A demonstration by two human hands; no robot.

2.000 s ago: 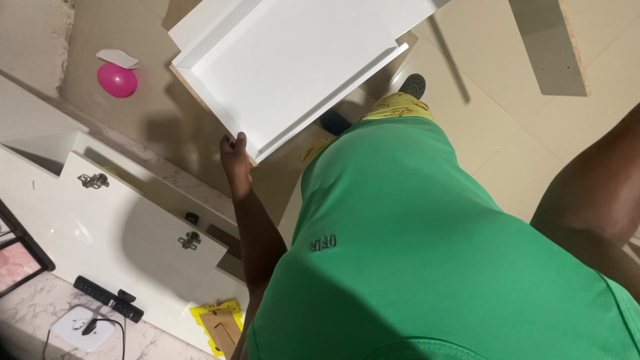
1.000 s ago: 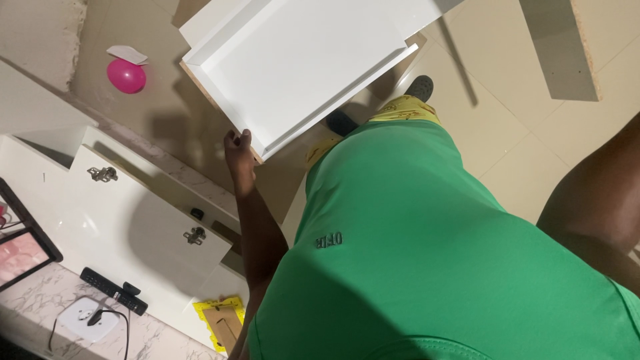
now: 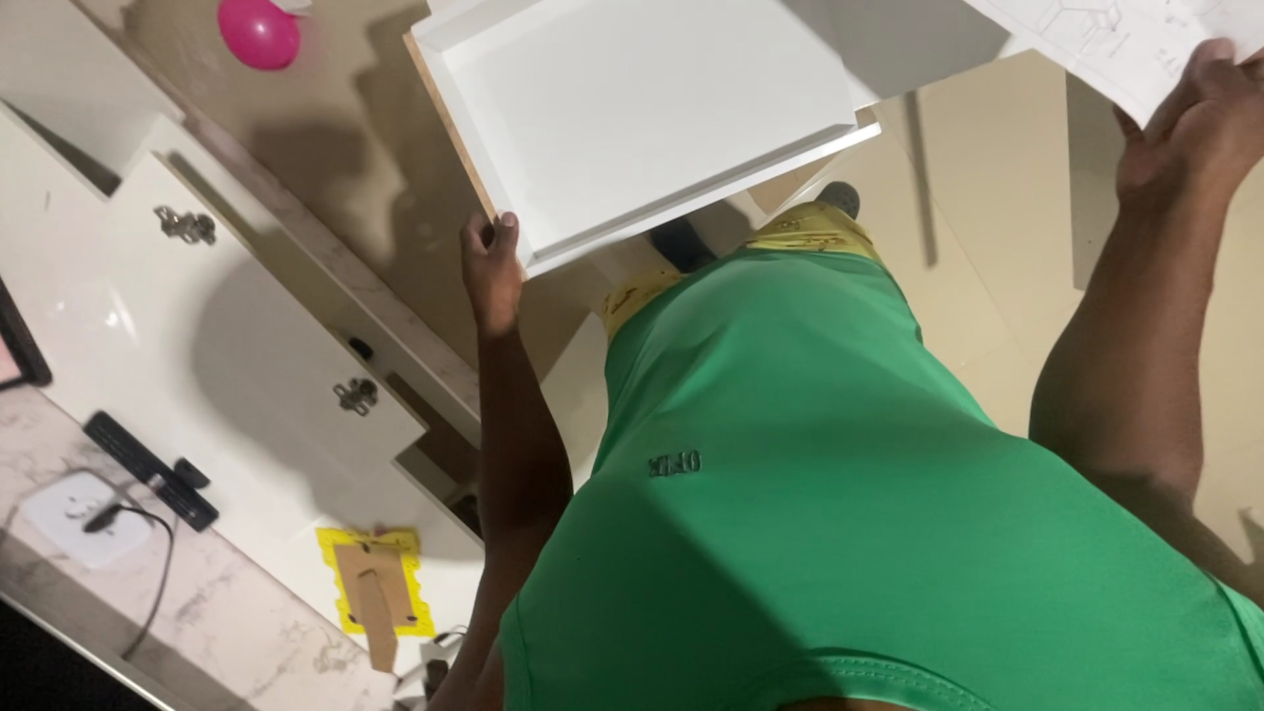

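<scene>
My left hand grips the near left corner of a white panel assembly with raised edges, like a shallow tray or drawer, with a bare wood-coloured edge on its left side. At the upper right, my right hand holds a white paper sheet with printed line drawings by its lower edge. The sheet's upper part lies outside the view, and its left corner overlaps the far right part of the assembly.
At left lies a white door panel with metal hinges, beside a black elongated device, a white socket plate with a cable, and a yellow-edged picture frame. A pink balloon rests on the tiled floor.
My right hand has come into view at the upper right with the printed sheet. My left hand stays at the assembly's corner. The view has shifted somewhat.
</scene>
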